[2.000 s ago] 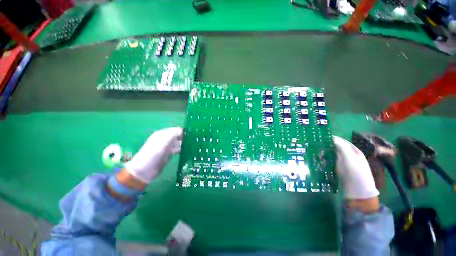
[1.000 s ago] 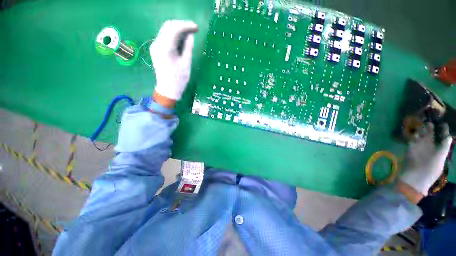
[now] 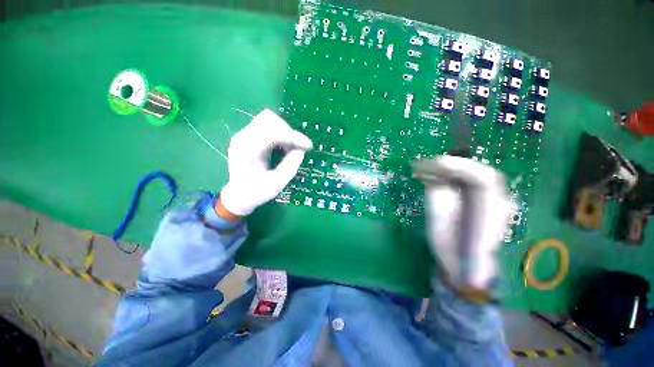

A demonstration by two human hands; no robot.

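A green circuit board [image 3: 344,107] lies solder side up on the mat, with rows of black parts at its right. My left hand [image 3: 264,163], white-gloved, pinches thin solder wire [image 3: 204,137] over the board's lower left; a strand extends right from the fingertips. The wire runs from the solder spool [image 3: 128,92] at left. My right hand [image 3: 470,218], gloved and motion-blurred, is over the board's lower right, fingers pointing left. A small dark shape shows behind its fingers; whether it holds anything is unclear.
A yellow tape ring [image 3: 546,264] lies right of the board. Soldering iron stands [image 3: 601,179] and a black round holder [image 3: 613,304] are farther right. A blue coiled cord [image 3: 147,197] lies at left. A red bar [image 3: 638,118] is at the right edge.
The board, held up in both hands earlier, now lies on the mat. My right hand has moved left from the iron stands to over the board. My left hand has moved onto the board's edge.
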